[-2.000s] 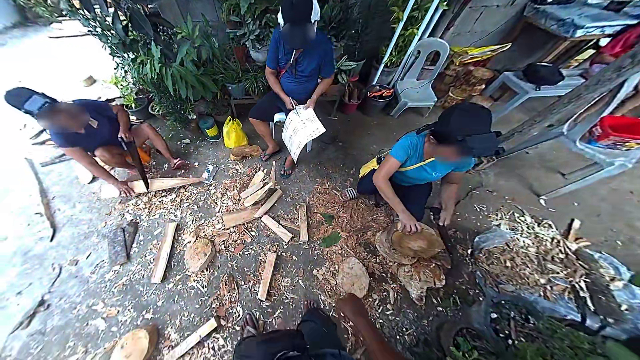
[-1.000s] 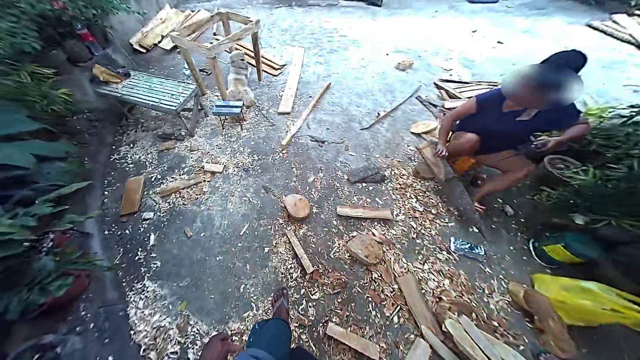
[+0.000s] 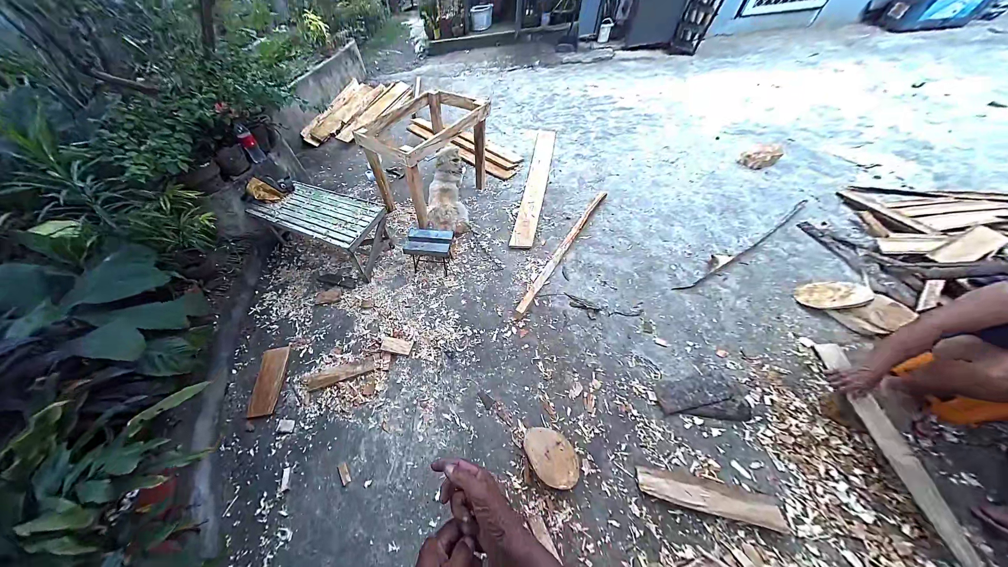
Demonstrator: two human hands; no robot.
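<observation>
At the bottom centre, my right hand (image 3: 484, 508) reaches in from the lower right, its index finger extended and the other fingers bent. My left hand (image 3: 450, 547) touches it from below, fingers curled and partly cut off by the frame edge. No object shows in the right hand; whether the left holds anything is hidden. Just right of my hands, an oval wood slice (image 3: 551, 458) lies on the ground. Farther right lies a rough split piece of wood (image 3: 713, 498) among wood chips.
A person's hand (image 3: 854, 381) rests on a long board (image 3: 906, 453) at the right. Ahead stand a wooden table frame (image 3: 417, 153), a slatted bench (image 3: 319, 216), a small stool (image 3: 429, 242) and a seated dog (image 3: 447, 193). Planks (image 3: 535, 189) lie beyond; plants line the left.
The view has swung widely away from the seated people. My two hands now show together at the bottom, where one second ago only one hand was partly seen near my foot.
</observation>
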